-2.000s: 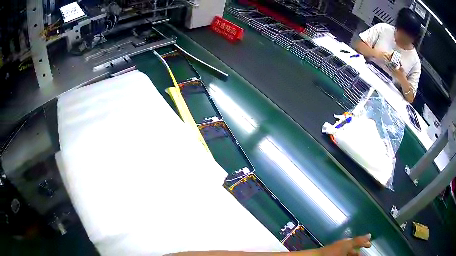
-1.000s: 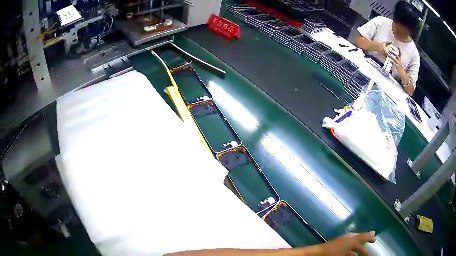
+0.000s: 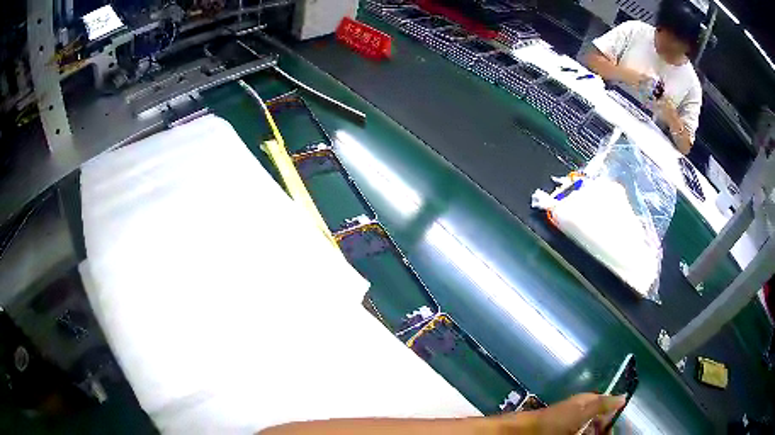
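Observation:
My left forearm comes in along the bottom edge. My left hand [image 3: 591, 411], cut off by the lower edge, has its fingers closed on a phone middle frame [image 3: 627, 380], seen nearly edge-on, tilted up, with a bright rim. Its lower part is hidden. My right hand is not in view. More middle frames [image 3: 366, 240] lie end to end in a row on the green conveyor belt [image 3: 476, 225], with large open windows and gold-edged dark ends. The white foam sheet [image 3: 212, 280] lies beside and partly against the row.
A yellow strip [image 3: 293, 181] runs along the sheet's edge. A red sign [image 3: 364, 39] stands beyond the belt. A clear bag with white contents [image 3: 608, 225] lies across the belt, near grey posts [image 3: 722, 310] and a small yellow packet [image 3: 712, 372]. A person [image 3: 654, 72] sits opposite.
The row of frames has shifted along the belt toward the lower right. My left hand, empty before, now holds a middle frame. The view has turned slightly, moving the surroundings left.

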